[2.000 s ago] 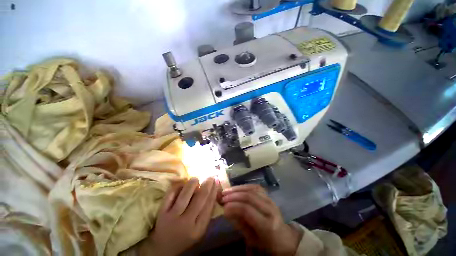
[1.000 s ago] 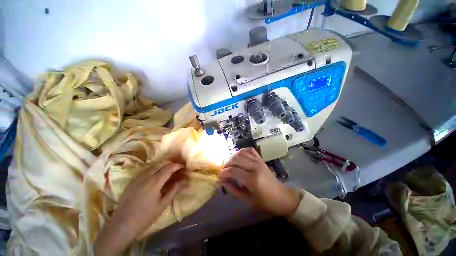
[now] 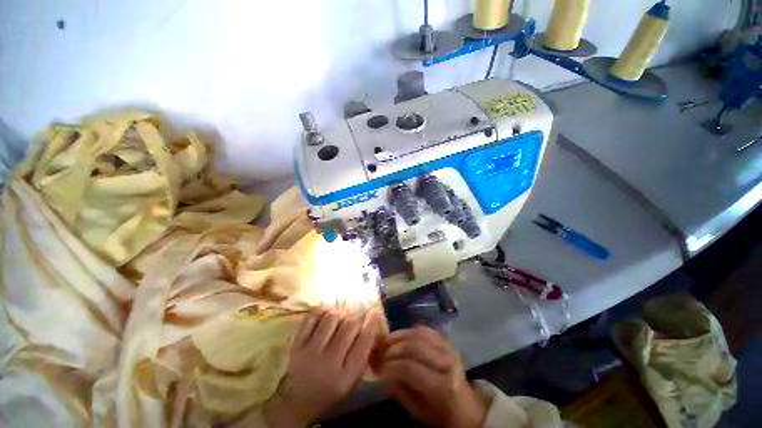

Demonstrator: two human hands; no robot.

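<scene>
Pale yellow satin-like cloth (image 3: 226,351) lies in folds left of the white and blue overlock machine (image 3: 418,159) and runs to its needle area, which glares under the lamp. My left hand (image 3: 330,359) lies on the cloth just in front of the needle area, fingers together, pressing its edge. My right hand (image 3: 422,372) is close beside it on the right, fingertips pinched at the cloth's edge. What lies between the fingertips is mostly hidden. The presser foot is lost in the glare.
A heap of yellow cloth (image 3: 109,184) lies at the left by the wall. Blue-handled snips (image 3: 576,238) and a red-handled tool (image 3: 530,282) lie right of the machine. Yellow thread cones (image 3: 642,43) stand behind. A crumpled cream bundle (image 3: 689,359) sits low at the right.
My left hand has moved right, from spread on the cloth to beside my right hand at the needle area. My right hand has moved down slightly. The view has shifted, showing more of the thread cones.
</scene>
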